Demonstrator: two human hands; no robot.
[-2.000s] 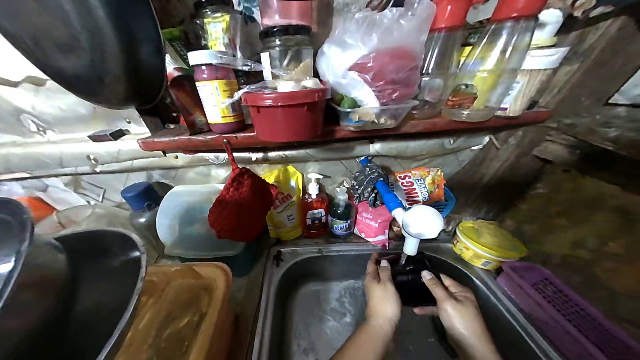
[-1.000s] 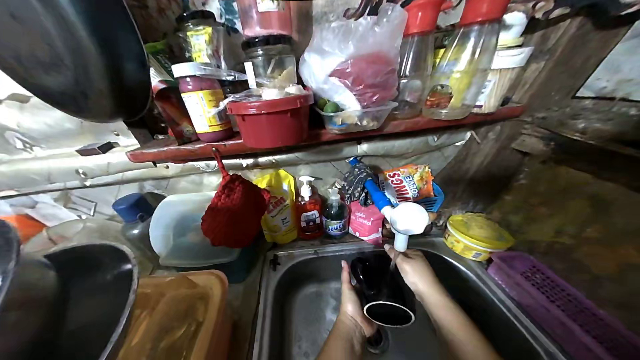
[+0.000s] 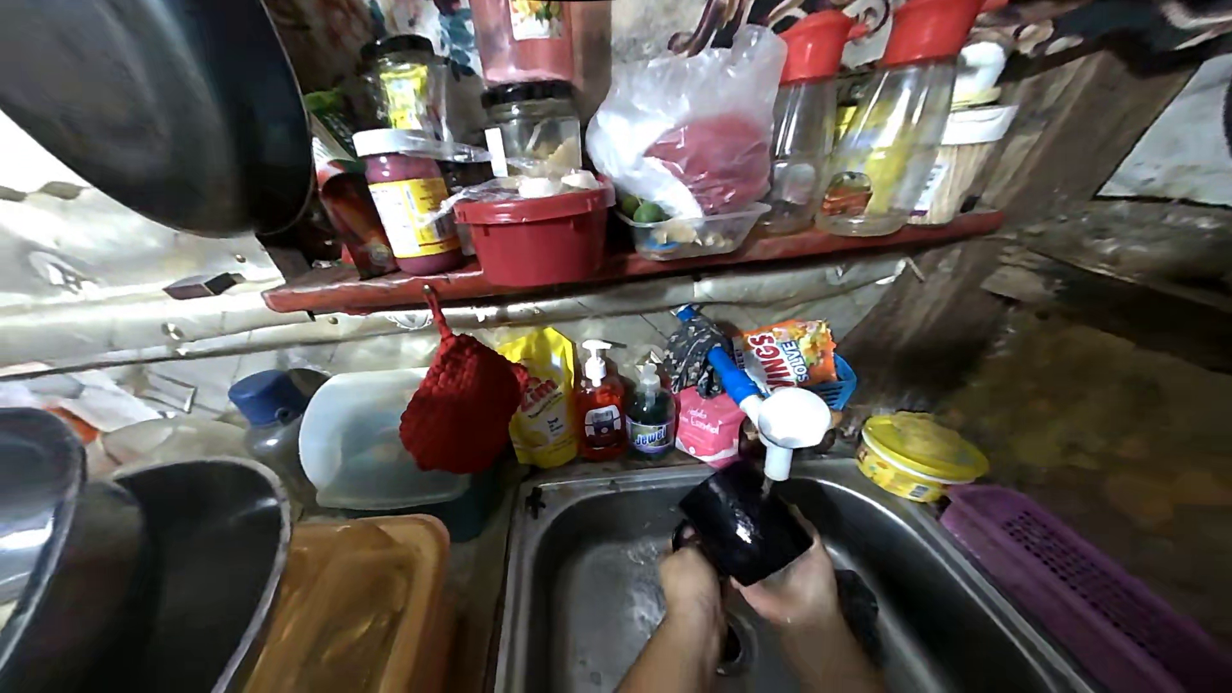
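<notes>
A wet black mug (image 3: 746,525) is tilted over the stainless steel sink (image 3: 587,577), right below the white faucet spout (image 3: 778,460). My left hand (image 3: 691,582) grips the mug at its handle side. Around the mug's lower right end my right hand (image 3: 797,582) is closed, its fingers partly hidden. Water runs from the spout onto the mug. A blue pipe (image 3: 733,375) leads down to the white faucet head (image 3: 794,418). Beneath my hands the sink drain (image 3: 733,647) partly shows, and a dark item (image 3: 857,606) lies behind my right wrist.
Behind the sink stand a red pump bottle (image 3: 602,409), a green pump bottle (image 3: 651,419) and a yellow pouch (image 3: 544,404). A yellow-lidded tub (image 3: 919,457) and purple basket (image 3: 1068,577) sit right, an orange tray (image 3: 356,597) left. A loaded red shelf (image 3: 654,262) runs above.
The mug's round rim faced the camera a second ago; now its side does. My right hand has moved from near the spout down to the mug's lower end.
</notes>
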